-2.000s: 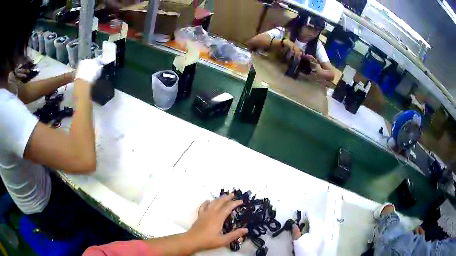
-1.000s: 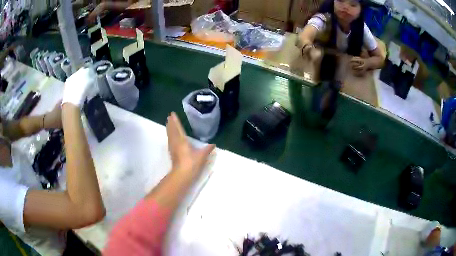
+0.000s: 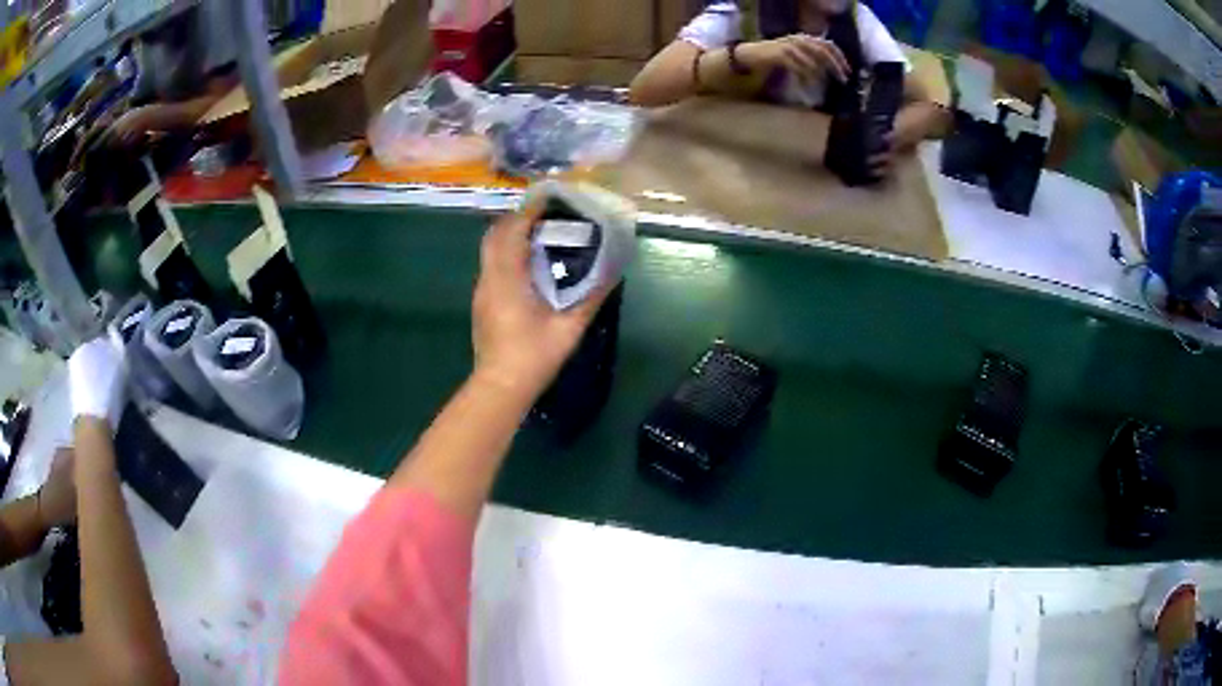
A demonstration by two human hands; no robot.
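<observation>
My left hand (image 3: 516, 306), bare with a pink sleeve, grips a wrapped device (image 3: 599, 248) in cloudy white wrap. Its dark round top with a white label faces me. The hand holds it over the green belt, above a black gift box (image 3: 587, 375) that it partly hides. Whether the device touches the box I cannot tell. Another black box (image 3: 708, 416) lies on the belt just to the right. My right hand is not in view.
More black boxes lie on the green conveyor belt (image 3: 858, 402) at right. Wrapped devices (image 3: 252, 375) and open boxes stand at left. A worker's gloved hand (image 3: 98, 382) holds a box at left. A person opposite handles a black box (image 3: 864, 123). The white bench (image 3: 751, 603) runs along the front.
My left hand has reached forward, taken hold of the wrapped device and lifted it. The view has shifted, and the cable heap has left the picture. The person opposite now holds a box.
</observation>
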